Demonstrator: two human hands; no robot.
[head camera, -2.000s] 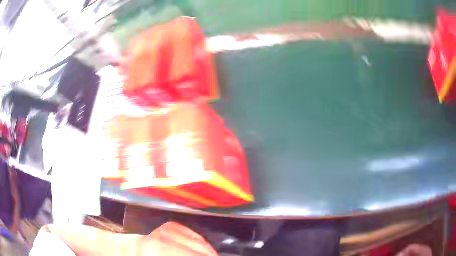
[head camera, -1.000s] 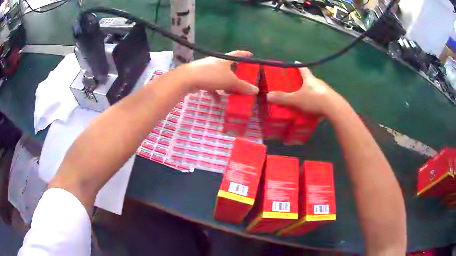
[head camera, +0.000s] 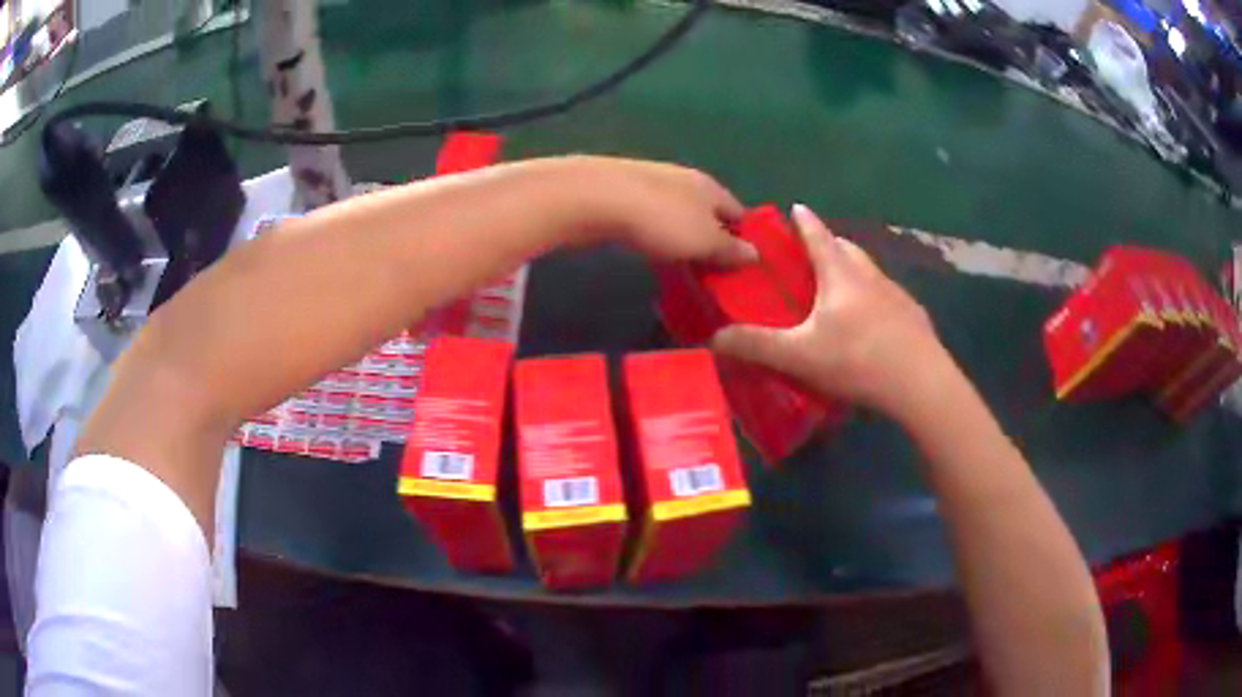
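Observation:
My left hand (head camera: 681, 218) and my right hand (head camera: 851, 320) grip red retail boxes (head camera: 766, 293) between them, at the middle right of the bench. My left fingers lie on the top of the boxes; my right hand holds their right side. Three red retail boxes (head camera: 569, 443) stand side by side in front, with barcodes and yellow bottom edges facing me. Another red box (head camera: 467, 153) shows behind my left forearm, partly hidden. Label sheets (head camera: 357, 395) lie under and beside my left forearm.
A row of red boxes (head camera: 1144, 313) stands at the right. A black and silver bench device (head camera: 136, 259) stands on white paper at the left. A worn post (head camera: 293, 95) and a black cable (head camera: 545, 109) are behind.
My left hand has moved right and sits closer to my right hand on the boxes. One red box now stands apart at the left. The view has shifted, so the front boxes appear further left.

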